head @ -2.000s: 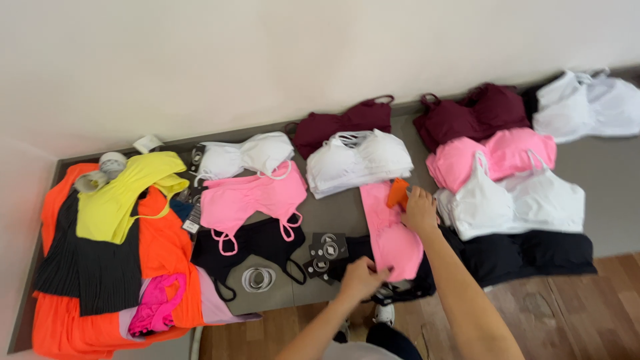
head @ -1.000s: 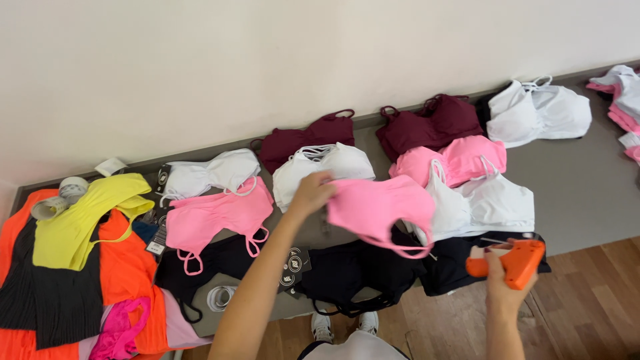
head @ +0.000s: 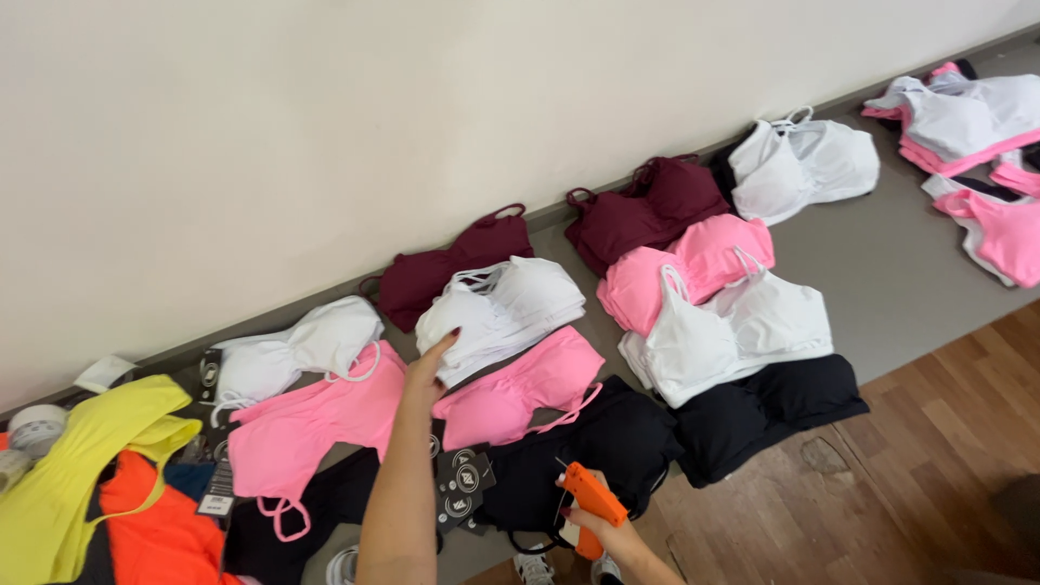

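My left hand (head: 431,366) is at the left edge of a stack of white bras (head: 512,313), its fingers partly hidden against the fabric; whether it grips one is unclear. In my right hand (head: 593,520) is an orange tagging gun (head: 595,497), its needle pointing up and left over a black bra (head: 581,447). A pink bra (head: 520,390) lies between the white stack and the black bra. Dark hang tags (head: 465,483) with a round emblem rest left of the black bra.
Maroon (head: 455,264), pink (head: 317,418) and white bras (head: 739,333) lie in rows on the grey table (head: 886,276) along the wall. At the left are a yellow garment (head: 89,455), an orange garment (head: 162,520) and tape rolls (head: 36,431). Wood floor (head: 934,422) shows at the lower right.
The pink bra, held up by my left hand a second ago, now lies on the table. My left hand has moved to the white stack. The tagging gun remains in my right hand.
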